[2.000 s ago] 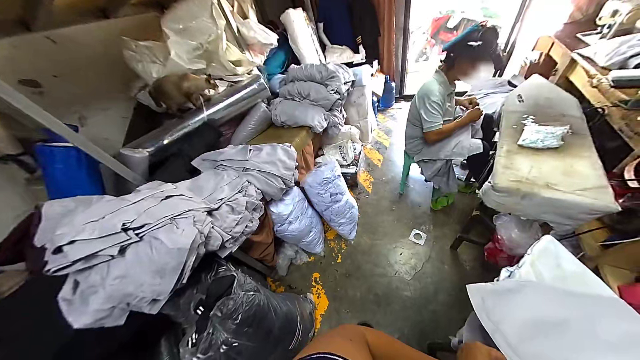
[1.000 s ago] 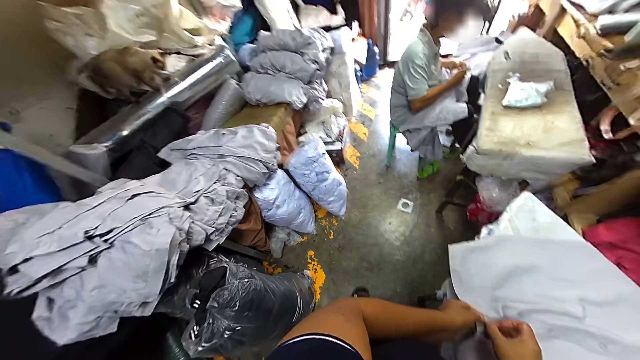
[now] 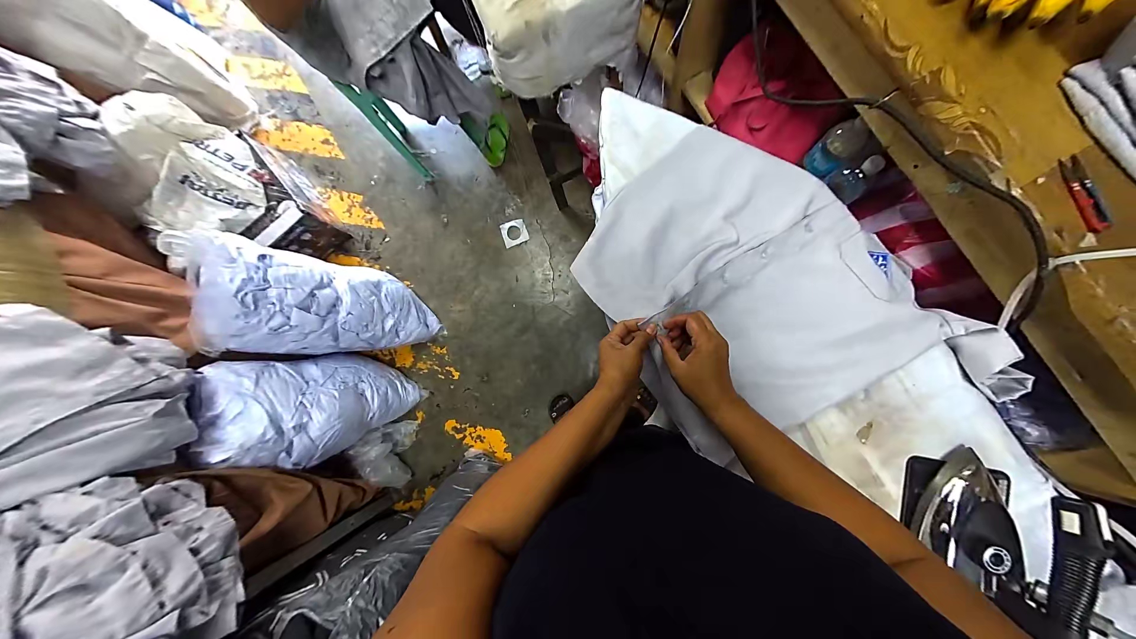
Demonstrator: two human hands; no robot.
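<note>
A light grey button-up shirt point(image 3: 799, 293) with a chest pocket lies spread on a padded ironing board point(image 3: 874, 426) to the right of centre. My left hand point(image 3: 625, 348) pinches the shirt's front edge between thumb and fingers. Close beside it, almost fingertip to fingertip, my right hand point(image 3: 697, 355) grips the same edge near a button. What exactly lies between the fingertips is too small to tell. An electric iron point(image 3: 967, 515) rests at the board's lower right end, apart from both hands.
Filled plastic bags point(image 3: 311, 297) and piled grey garments point(image 3: 80, 399) stand at left. A wooden table point(image 3: 985, 115) carries a black cable point(image 3: 941, 151) and pliers point(image 3: 1084, 195). A green stool point(image 3: 386, 124) and a seated co-worker's grey clothing point(image 3: 399, 62) are at the top.
The view has swung down and right onto the board. Both of my hands are now together at the shirt's edge; two seconds ago they were barely in view at the bottom.
</note>
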